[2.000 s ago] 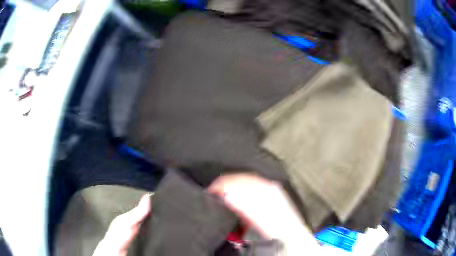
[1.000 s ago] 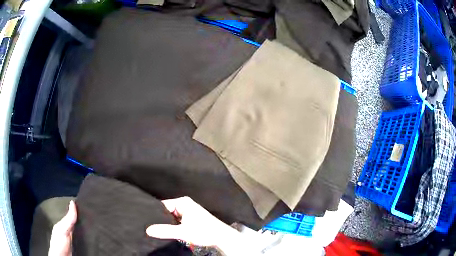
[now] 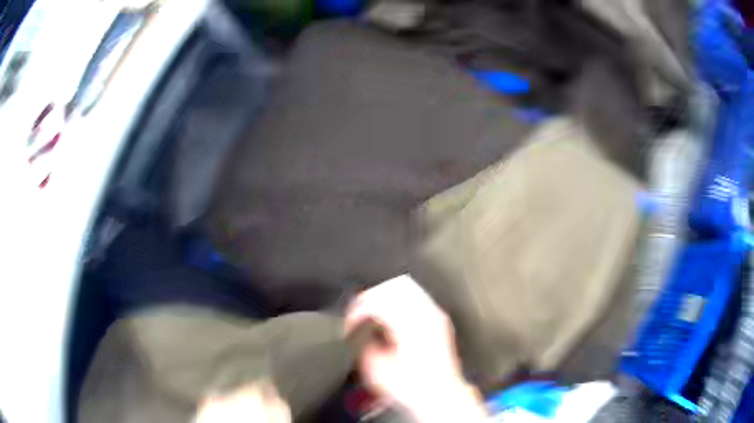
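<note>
The picture is blurred. My right hand (image 3: 409,343) is at the bottom centre, its fingers curled on the edge of an olive-brown cloth piece (image 3: 310,355). My left hand (image 3: 244,405) is cut off by the bottom edge, at the cloth's lower left; its fingers are too blurred to read. Beyond my hands lies a wide dark brown panel stack (image 3: 347,149). Lighter tan panels (image 3: 537,240) lie on the stack's right side.
A white table edge with a red-handled object (image 3: 45,136) runs along the left. Blue crates (image 3: 682,314) stand at the right, on a grey floor. More dark cloth (image 3: 595,91) lies at the back. An olive surface (image 3: 182,335) shows at lower left, unclear what.
The view has swung left, bringing the table back in. The cloth between my hands now shows a lighter olive face instead of dark brown. My left hand is lower and nearer my right.
</note>
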